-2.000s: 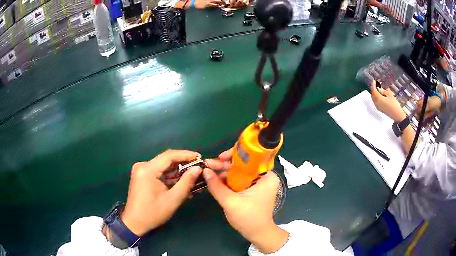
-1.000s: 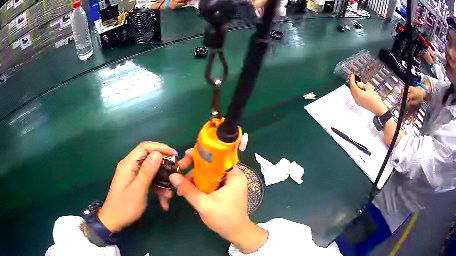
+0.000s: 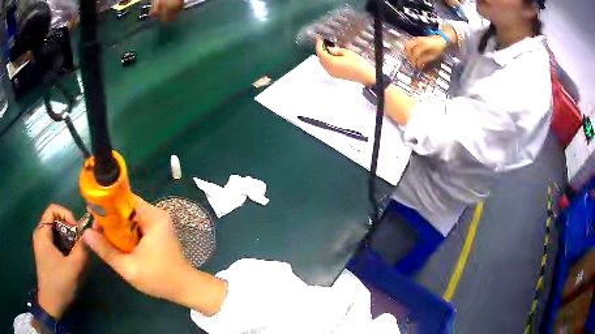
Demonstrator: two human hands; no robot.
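Observation:
My right hand [image 3: 147, 254] is closed around the orange electric screwdriver [image 3: 112, 205], with its black cable rising from the top. My left hand [image 3: 55, 271] holds a small dark electronic unit [image 3: 65, 236] with shiny parts, at the left of the view. The fingertips of my right hand are close to the unit; the screwdriver's bit is hidden. The round screw tray [image 3: 189, 231] lies just right of my right hand, full of small specks. A crumpled white tissue [image 3: 233, 193] lies right of the tray.
A small white bottle [image 3: 175, 166] lies above the tray. A white paper sheet [image 3: 280, 94] with a black pen [image 3: 333, 128] lies farther right. A neighbouring worker in a white coat [image 3: 483, 124] handles a compartment tray [image 3: 398, 65]. Another unit [image 3: 128, 58] lies farther back.
The view has swung to the right, so my hands and the screwdriver now appear at the left. More of the neighbouring worker and the floor shows. Both hands keep their holds.

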